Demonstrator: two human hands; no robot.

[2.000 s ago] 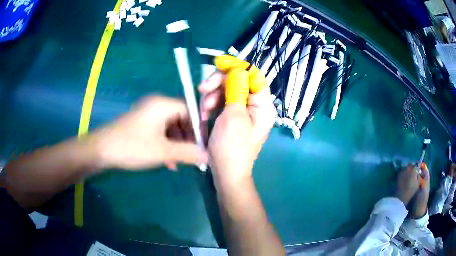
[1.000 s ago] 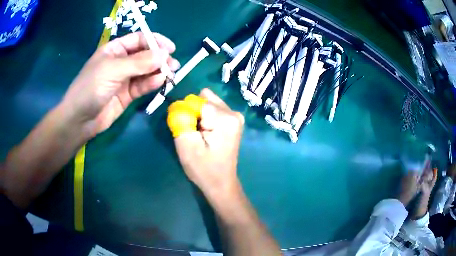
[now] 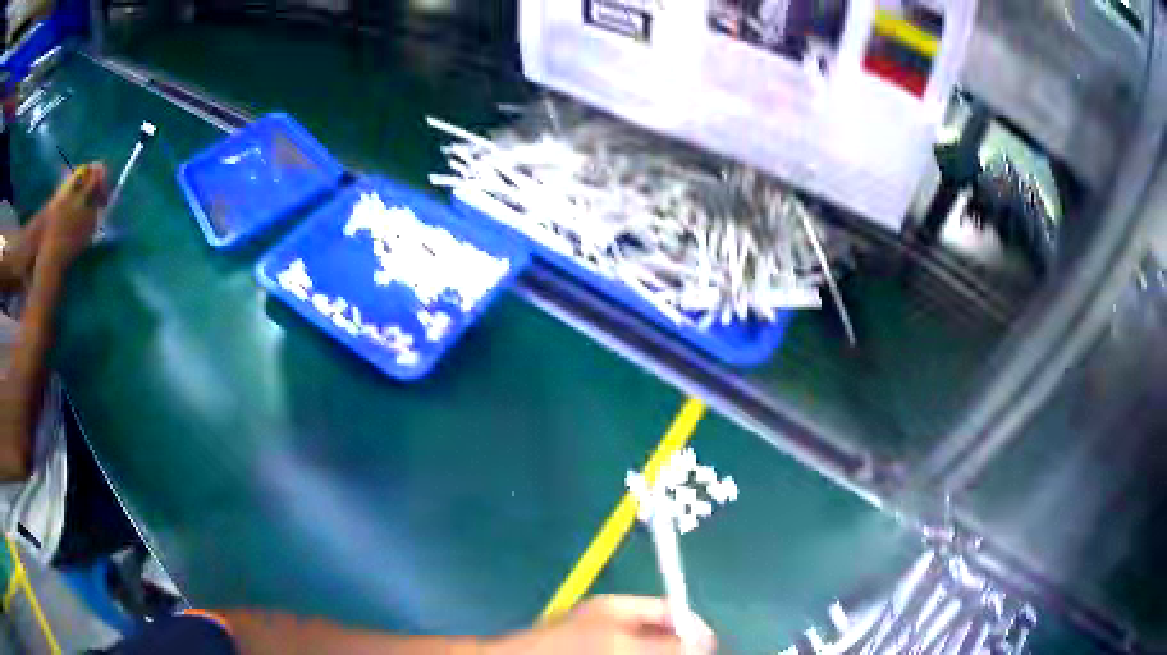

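Note:
My left hand is at the bottom edge, partly cut off, with its fingers on a white cable strip. The strip points up from the fingertips, and its top end is at a small heap of white connector housings by the yellow line. My right hand is not in view. At the lower right, a pile of white wire harnesses is partly cut off by the frame edge.
A blue bin of housings and another blue tray stand upper left. Beyond the metal rail, a blue bin holds heaped white cables. Another person's hands hold a white strip at far left.
The view has swung left and upward, bringing in the bins and cable heap. My right hand has left the picture. My left hand still holds a white strip and now shows at the bottom edge.

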